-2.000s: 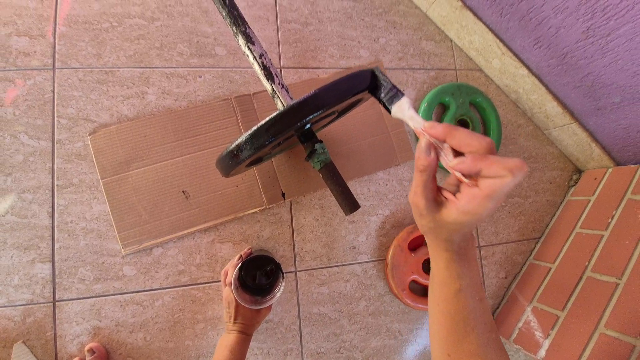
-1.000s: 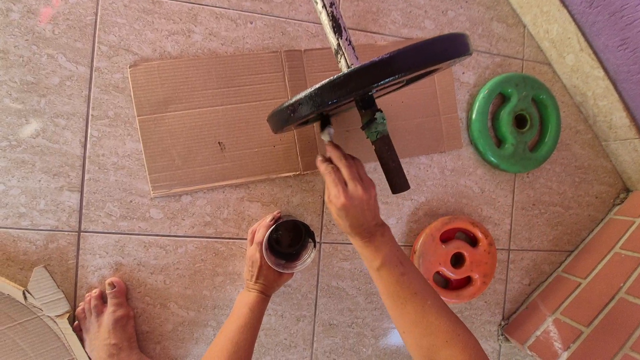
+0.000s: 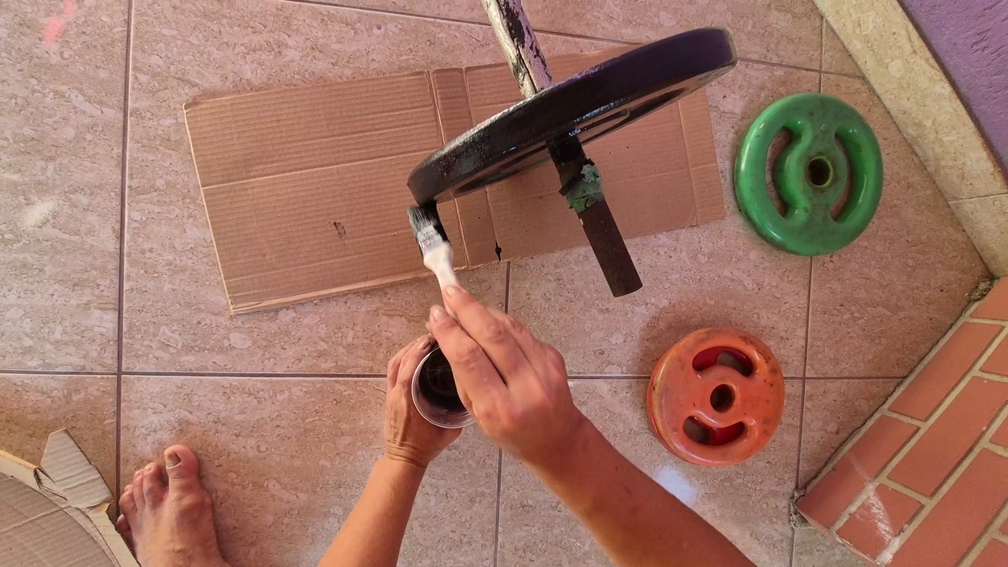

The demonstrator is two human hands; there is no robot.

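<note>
My right hand (image 3: 512,378) grips the pale handle of a paintbrush (image 3: 438,253). The brush's dark bristles meet the lower left rim of a black weight plate (image 3: 567,110), whose surface looks glossy. That plate sits tilted on a metal bar (image 3: 520,47), whose upper part has patchy white and black paint; the bar's dark end, with green material around it, sticks out below. Held in my left hand (image 3: 409,409) is a clear plastic cup (image 3: 442,390) of dark paint, partly hidden behind my right hand.
Flattened cardboard (image 3: 323,189) lies on the tiled floor under the plate. A green weight plate (image 3: 787,213) and an orange one (image 3: 760,402) lie at the right. A brick-patterned ledge (image 3: 929,441) fills the lower right corner. A bare foot (image 3: 177,512) and cut cardboard (image 3: 47,520) are at lower left.
The brush was at the plate's upper right end, then on its underside near the left; now it is at the lower left rim. My hands have come close together. The view has shifted.
</note>
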